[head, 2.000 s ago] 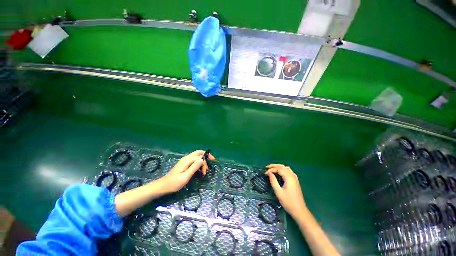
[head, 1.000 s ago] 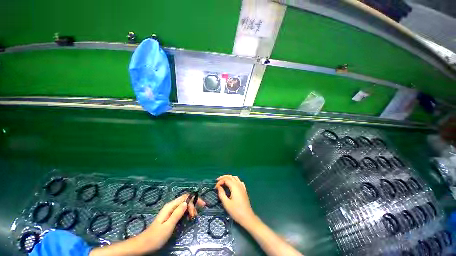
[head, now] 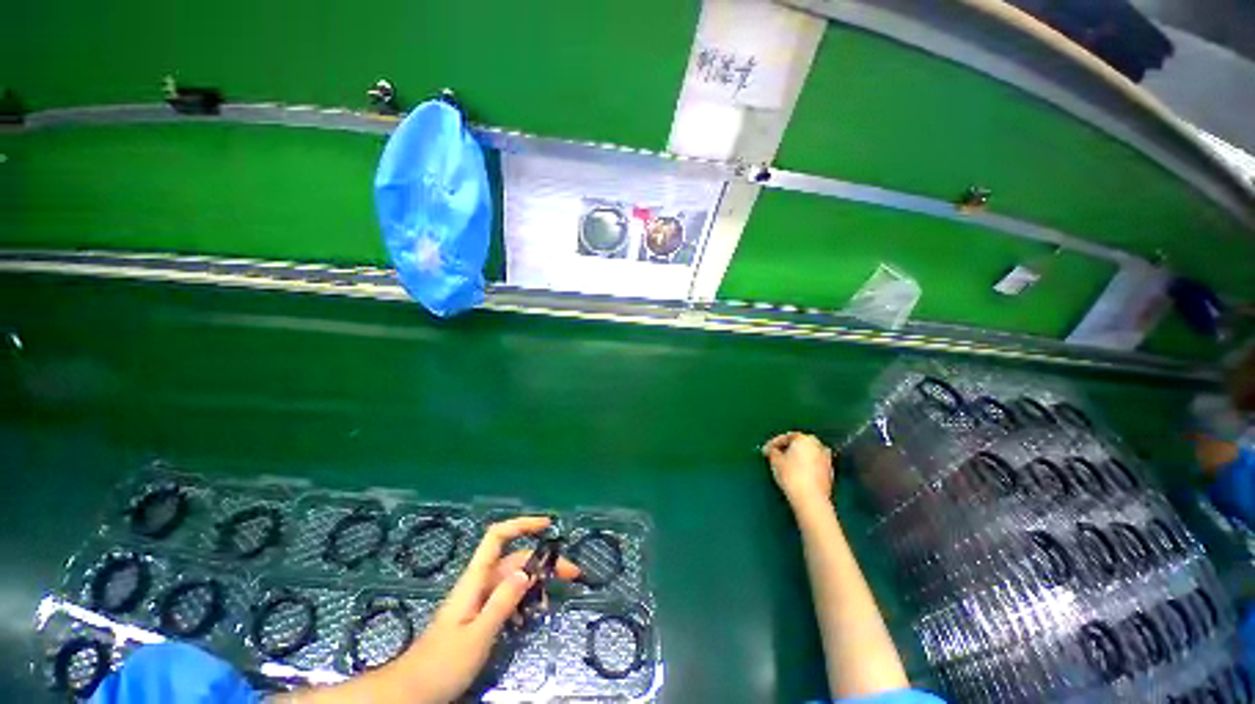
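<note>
A clear blister tray (head: 661,685) lies on the dark-green mat at the lower left, with black ring parts in its pockets. My left hand (head: 485,605) is over the tray's right part and holds a black ring (head: 545,561) between thumb and fingers, tilted on edge. My right hand (head: 801,465) is over the mat between the tray and the stack, fingers curled with the tips together. Whether something small is pinched in it cannot be seen. Blue sleeves show at both forearms.
Stacked blister trays (head: 1025,509) full of black rings lean at the right. Behind are green panels (head: 881,103) with a metal rail, a hanging blue plastic cover (head: 435,206), an instruction sheet (head: 551,227) and a small clear bag (head: 885,296). Part of another person shows at the far right edge.
My right hand has left the tray's right edge and moved right and up over the mat. My left hand stays over the tray with the ring. The view has swung right since the earliest frame.
</note>
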